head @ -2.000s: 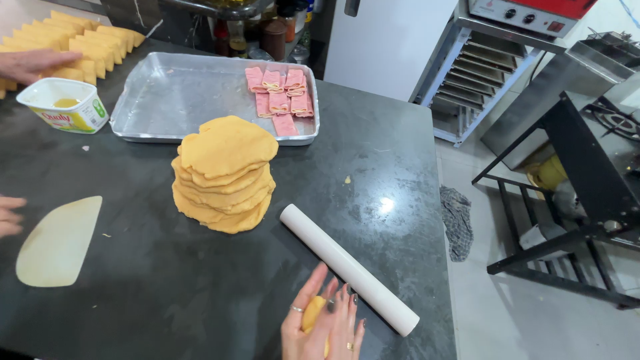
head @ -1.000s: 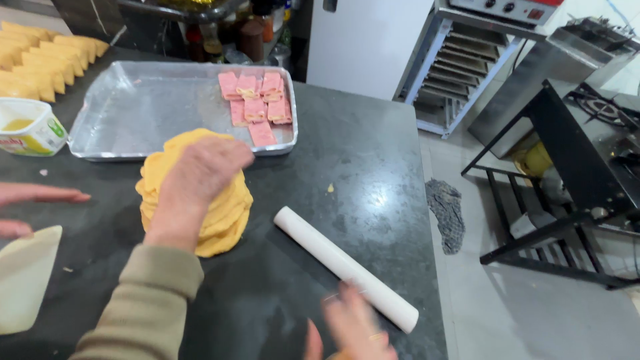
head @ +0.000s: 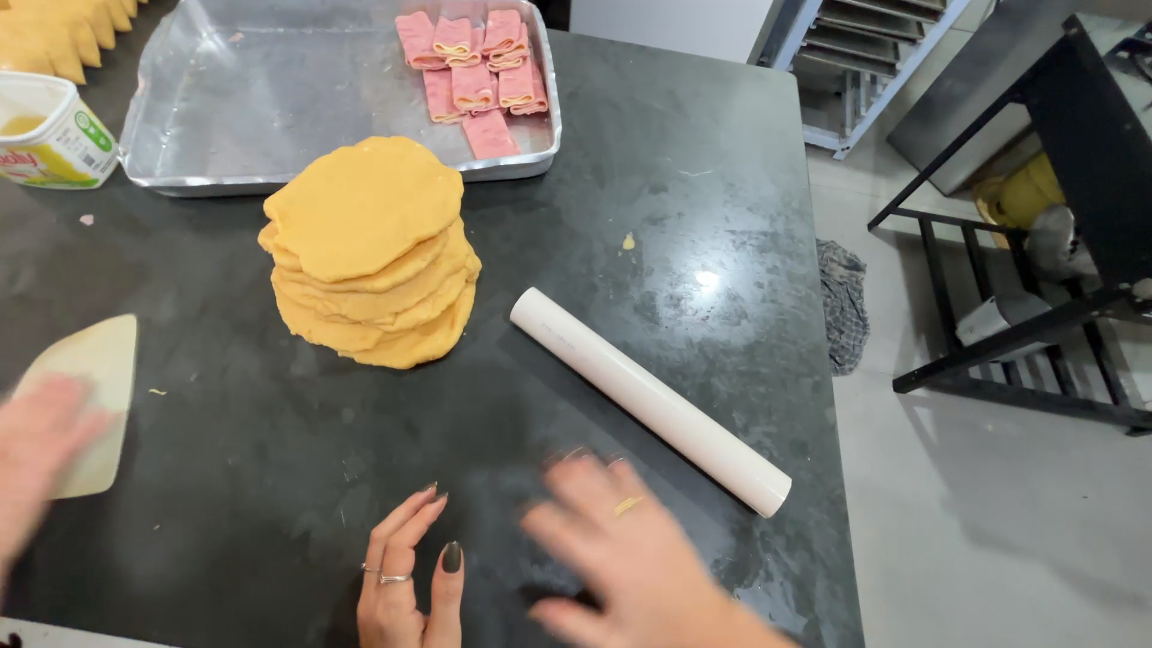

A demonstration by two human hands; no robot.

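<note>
At the bottom centre is my left hand (head: 409, 576), fingers apart, with nothing visible in it. My right hand (head: 612, 540), blurred by motion, is palm down over the dark worktop (head: 432, 432) with its fingers spread; what lies beneath its palm is hidden. Just beyond it, a white rolling pin or tube (head: 648, 396) lies diagonally. Flattened rounds of yellow dough (head: 369, 216) form an uneven stack ahead of my hands. Behind the stack, a metal tray (head: 270, 90) holds folded pink slices of what looks like ham with cheese (head: 477, 85) at its right end.
A co-worker's blurred hand (head: 45, 441) is over a pale flat scraper (head: 103, 405) at left. An open plastic tub (head: 67, 153) stands beside the tray. Shaped yellow dough pieces (head: 45, 36) lie top left. Beyond the worktop's right edge are a cloth (head: 841, 306) and a black metal stand (head: 999, 355).
The co-worker's arm that reached over the dough stack one second ago has withdrawn. The piece of dough seen between my hands two seconds ago is out of sight, and my hands have moved apart.
</note>
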